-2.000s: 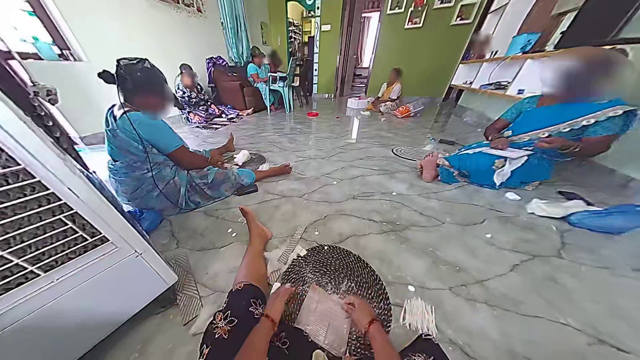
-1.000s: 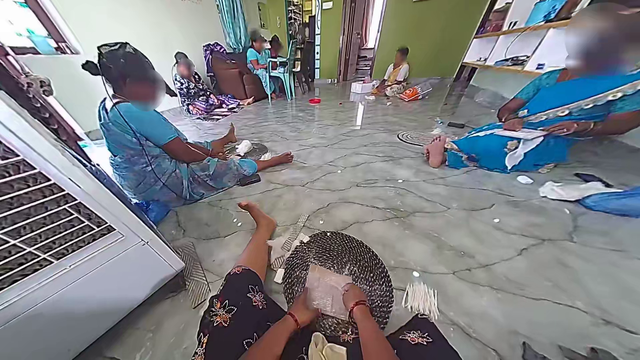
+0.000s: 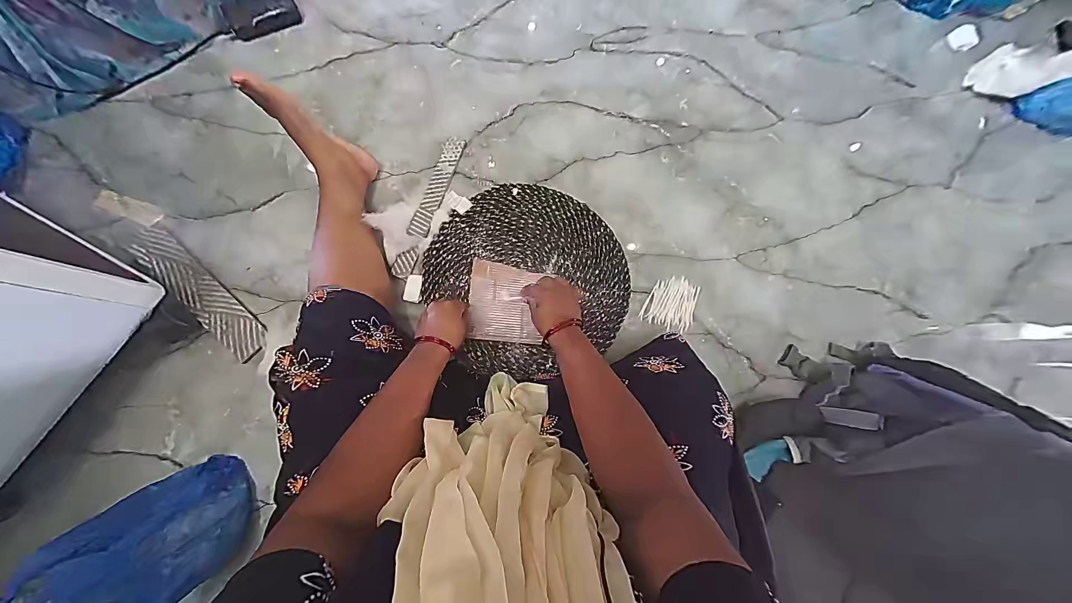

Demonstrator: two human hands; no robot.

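Note:
A flat, ribbed, pinkish translucent sheet or packet (image 3: pixel 501 303) lies over a round woven black-and-white mat (image 3: pixel 569 226) between my knees. My left hand (image 3: pixel 444 322) is curled at the sheet's left edge, fingers bent; whether it pinches the sheet is hard to tell. My right hand (image 3: pixel 554 303) grips the sheet's right side, with a small pale tip showing by the thumb. To the right of the mat, a loose bundle of thin white sticks (image 3: pixel 671 303) lies on the floor. A small white block (image 3: pixel 412 288) sits at the mat's left edge.
Patterned strips (image 3: pixel 435 188) and white scraps lie left of the mat, near my bare foot. A white appliance (image 3: pixel 67 327) stands at the left, a blue plastic bag (image 3: pixel 142 536) below it. A dark grey bag (image 3: pixel 913 486) lies at the right. Another person's patterned clothing (image 3: pixel 100 42) shows top left.
The view has tilted steeply down, so the seated people are mostly out of frame. My hands remain at the sheet over the mat.

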